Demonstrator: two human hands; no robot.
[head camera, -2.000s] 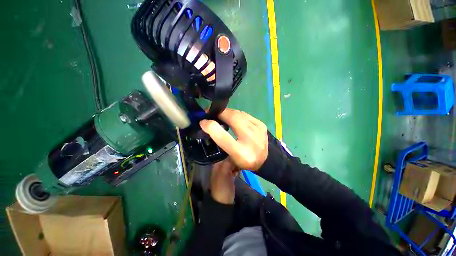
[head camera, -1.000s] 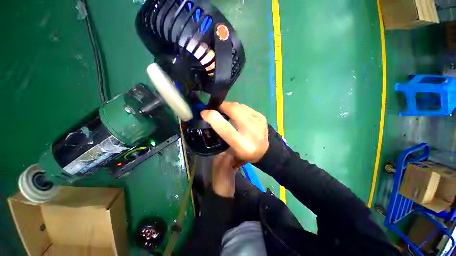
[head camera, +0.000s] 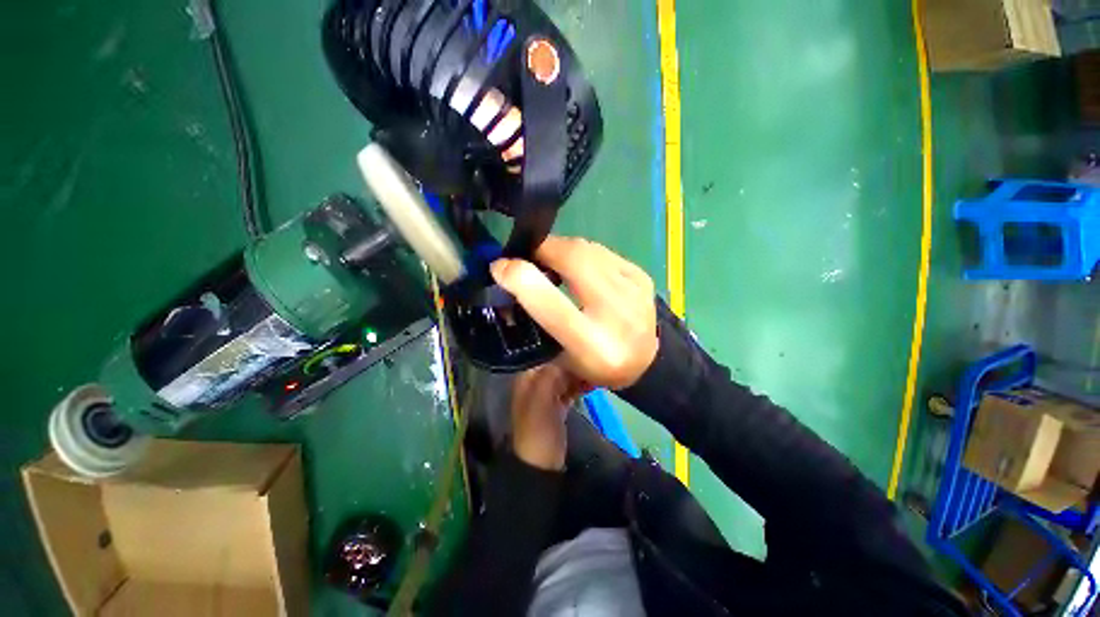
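Note:
A black desk fan (head camera: 543, 157) with a ribbed cage and a coppery-orange side disc is held upper centre, its rounded base toward me. My right hand (head camera: 591, 307) grips the bracket where it meets the base. My left hand (head camera: 540, 416) is at the near edge of the base, its fingers mostly hidden. The off-white buffing wheel (head camera: 410, 215) of the green bench polisher (head camera: 229, 325) is beside the bracket; its lower end meets or overlaps the bracket area, and contact is not certain.
An open cardboard tray (head camera: 181, 530) lies lower left, below the polisher's other wheel (head camera: 97, 430). A dark round part with shiny copper (head camera: 362, 554) is beside it. A black cord (head camera: 241, 145) runs behind the polisher. A blue stool (head camera: 1025, 229) and blue trolley (head camera: 965, 446) stand at right.
The fan head has moved slightly up in the picture over the two seconds, and the base also sits a little higher. Both hands keep their hold.

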